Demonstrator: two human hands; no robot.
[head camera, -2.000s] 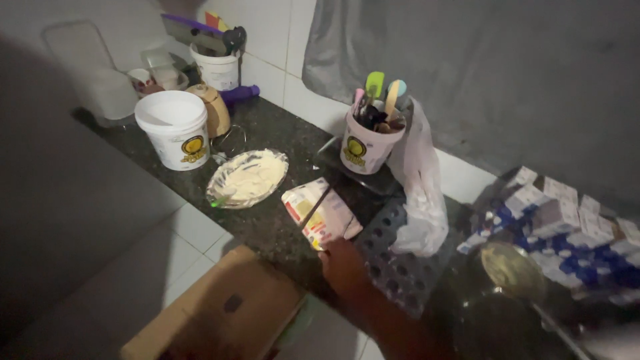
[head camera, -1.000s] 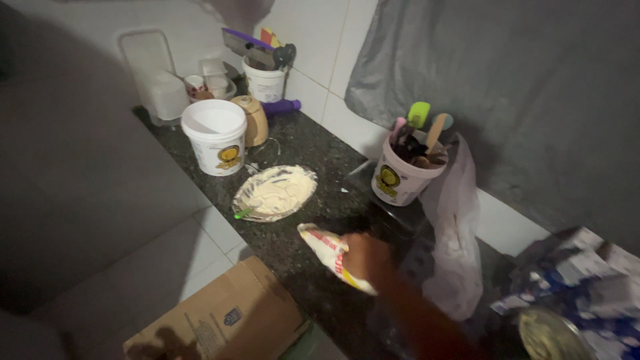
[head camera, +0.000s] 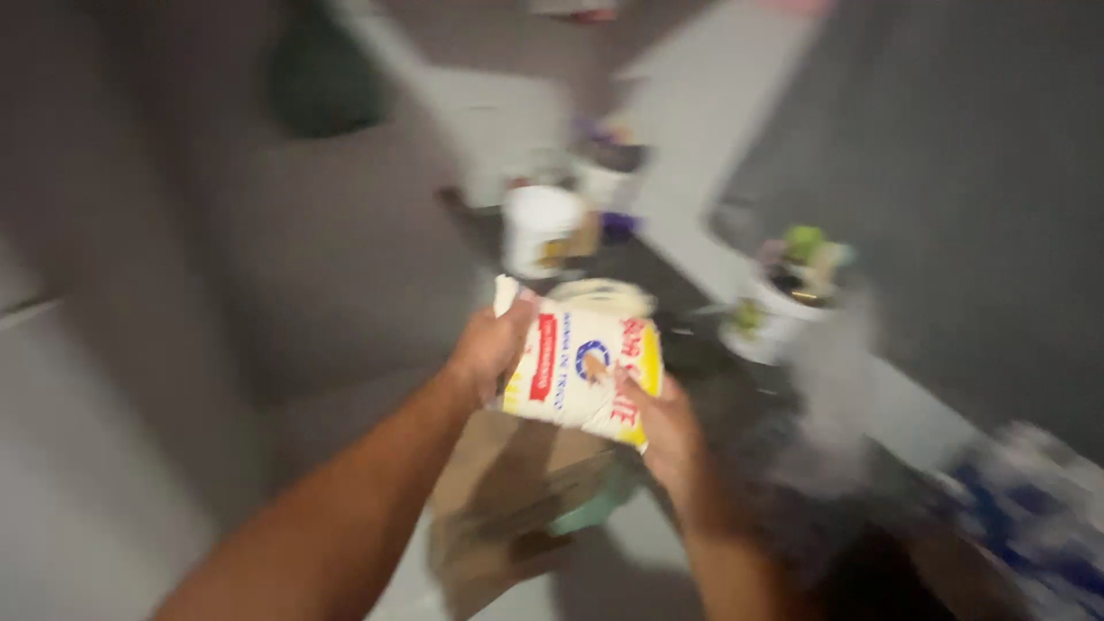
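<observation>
Both hands hold a white, red and yellow packet of wheat flour (head camera: 580, 375), raised in the middle of the blurred head view. My left hand (head camera: 493, 349) grips its left end by the folded corner, and my right hand (head camera: 664, 423) grips its right end. Partly hidden behind the packet lies a plate of pale powder (head camera: 604, 295) on the dark counter. Beyond the plate stands a white plastic bucket (head camera: 539, 231). A second white tub (head camera: 770, 321) holds utensils, a green one among them, to the right.
A cardboard box (head camera: 483, 483) is below the packet, beside the counter. At the right, a clear plastic bag (head camera: 824, 414) lies near blue and white packages (head camera: 1026, 509). Another white tub (head camera: 608, 181) with dark and purple items stands at the back by the wall.
The flour packet has been lifted off the counter, where it lay under my right hand two seconds ago. My left hand has come into view and taken hold of it. The view has swung.
</observation>
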